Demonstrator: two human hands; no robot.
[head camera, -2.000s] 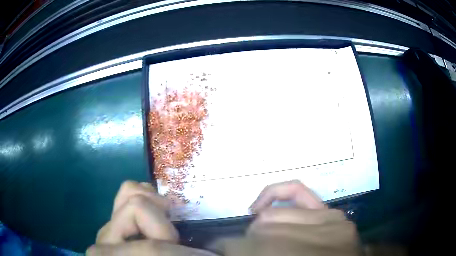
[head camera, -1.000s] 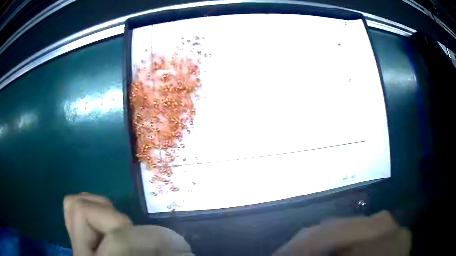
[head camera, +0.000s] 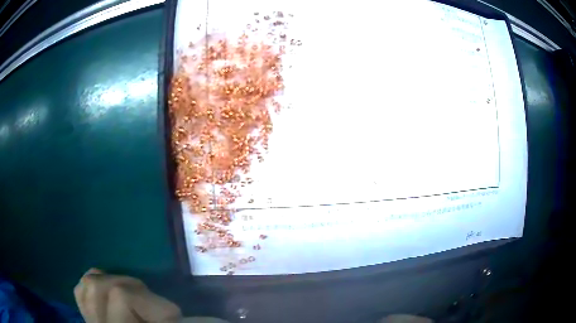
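Note:
Many tiny copper-coloured parts (head camera: 221, 117) lie heaped along the left side of a printed white sheet (head camera: 379, 126), with strays above and below the heap. The sheet lines a black shallow tray (head camera: 354, 268). My left hand (head camera: 123, 301) is at the lower left, below the tray's left corner, with its fingers curled; whether it holds anything cannot be seen. My right hand (head camera: 406, 319) shows only as a small sliver at the bottom edge, the rest cut off.
A glossy green mat (head camera: 76, 164) lies around the tray. Bright metal rails (head camera: 88, 28) run behind it. A few tiny shiny specks (head camera: 486, 272) lie on the dark surface in front of the tray. Blue cloth (head camera: 28, 306) shows at the lower left.
The view has come closer to the tray, which sits higher in the picture. Both hands have left the tray's front edge, and my right hand has dropped almost out of the picture.

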